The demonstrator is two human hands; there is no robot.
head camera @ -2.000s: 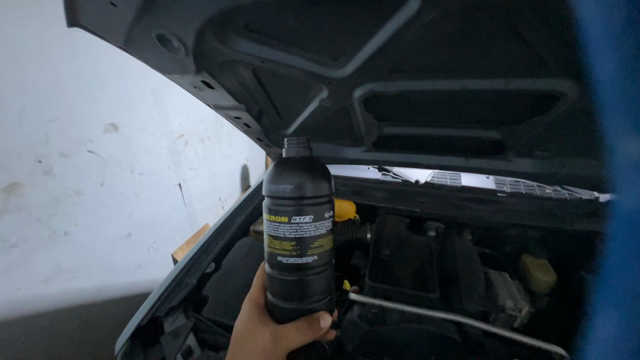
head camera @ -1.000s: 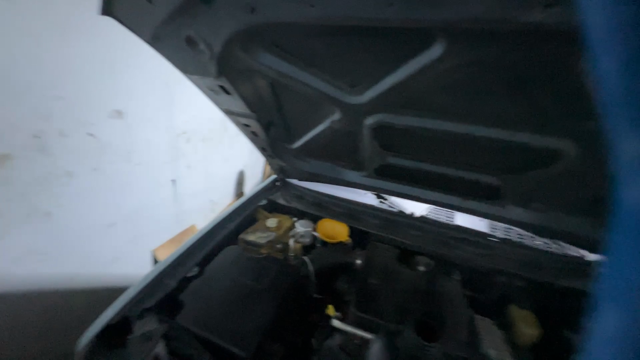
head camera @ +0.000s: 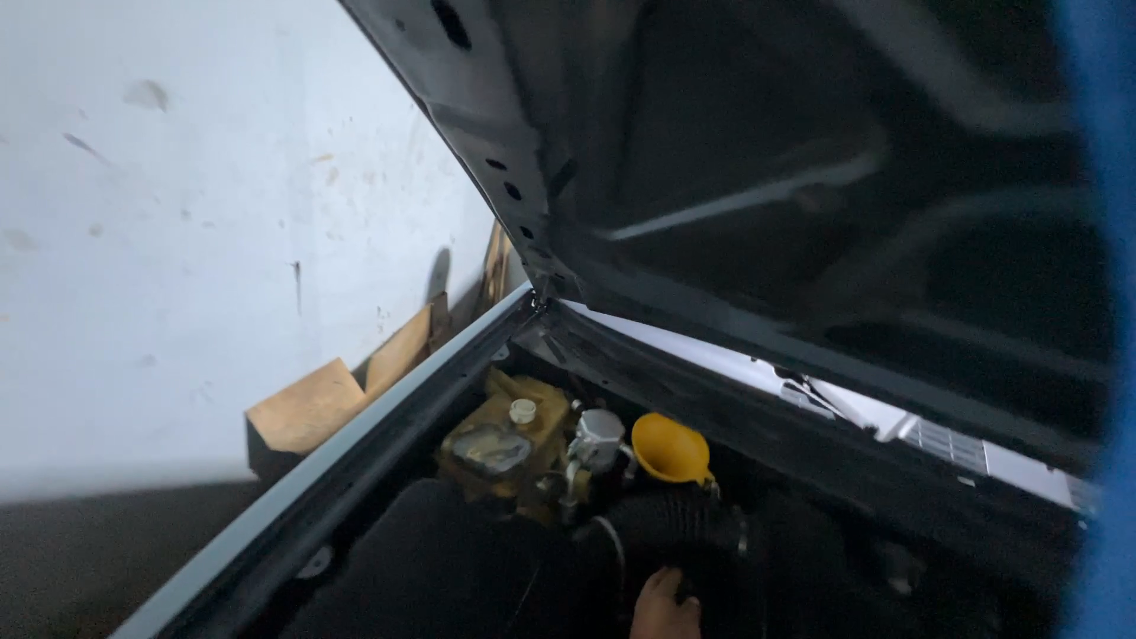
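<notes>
My left hand [head camera: 666, 608] is at the bottom edge, low in the engine bay, with its fingers bent near a small dark part. Whether it holds that part is too dim to tell. Just above the hand runs a black ribbed air intake hose [head camera: 661, 524]. A yellow funnel [head camera: 672, 448] stands beyond the hose, beside a silver metal component [head camera: 599, 439]. Left of these sits a yellowed plastic reservoir [head camera: 532, 404] with a white cap [head camera: 523, 411]. My right hand is out of view, and no black bottle shows.
The raised hood [head camera: 754, 204] slopes over the bay from the upper right. A light fender edge [head camera: 328, 457] runs along the left, with cardboard [head camera: 306, 404] beyond it against a stained white wall [head camera: 177, 222]. Something blue and blurred [head camera: 1100, 266] covers the right edge.
Two seconds ago a hand held up a black bottle before the engine bay; the bottle is now out of sight. A hand has come into view low in the bay. The view has moved closer.
</notes>
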